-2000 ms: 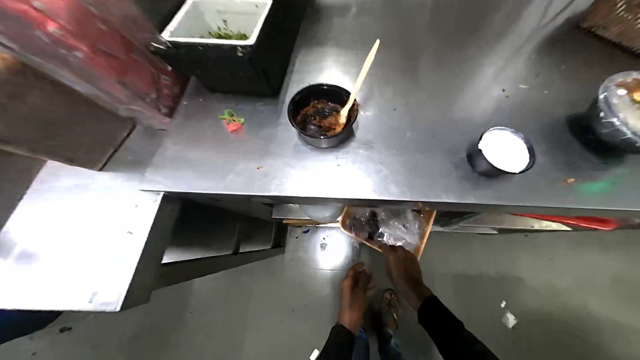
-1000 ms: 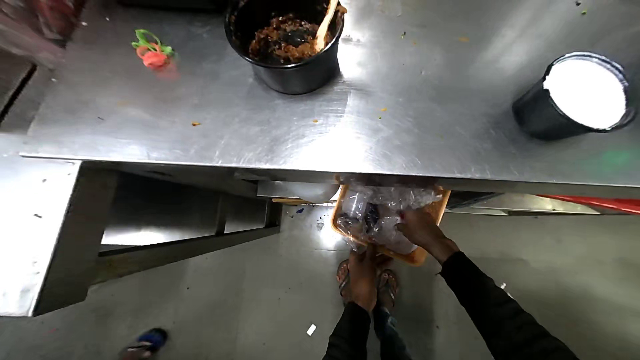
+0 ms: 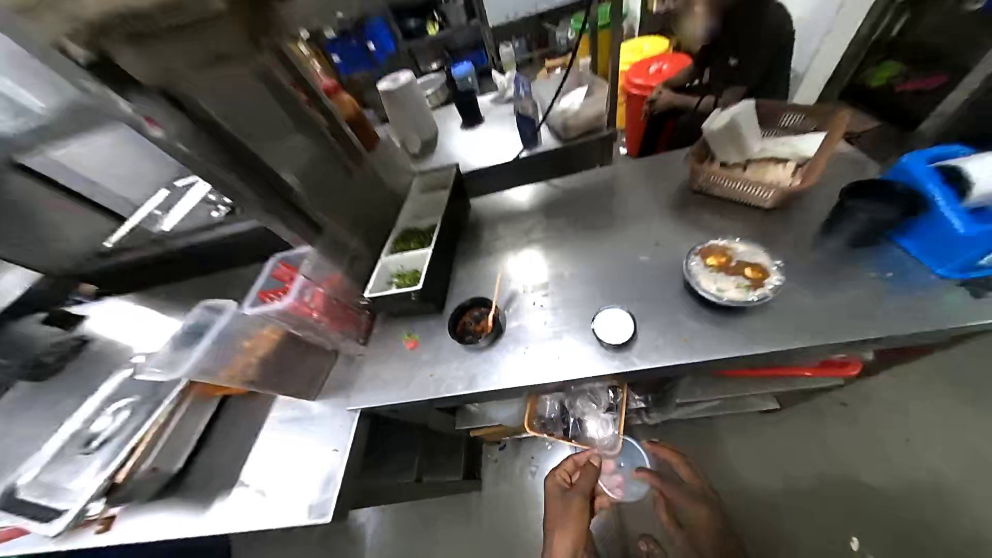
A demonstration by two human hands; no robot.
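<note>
Between my two hands is a clear round plastic lid (image 3: 629,465), in front of the steel counter. My left hand (image 3: 572,492) pinches it at its left edge, and my right hand (image 3: 682,488) has its fingers on the right rim. Just beyond, under the counter edge, an orange-rimmed basket (image 3: 529,418) holds clear plastic pieces. On the counter stand a black bowl of dark brown food (image 3: 470,324) with a wooden spoon (image 3: 494,301), and a black cup of white contents (image 3: 613,325). Farther right sits a film-covered bowl of rice with eggs (image 3: 732,271).
A black holder with herb trays (image 3: 418,298) and clear tubs (image 3: 310,294) stand left. A brown basket (image 3: 744,190) and a blue crate (image 3: 942,225) are at the right. A seated person (image 3: 744,62) is beyond the counter. A red handle (image 3: 798,370) lies below its edge.
My hands have come out of the basket under the counter and now hold the round lid. The view has swung up and widened.
</note>
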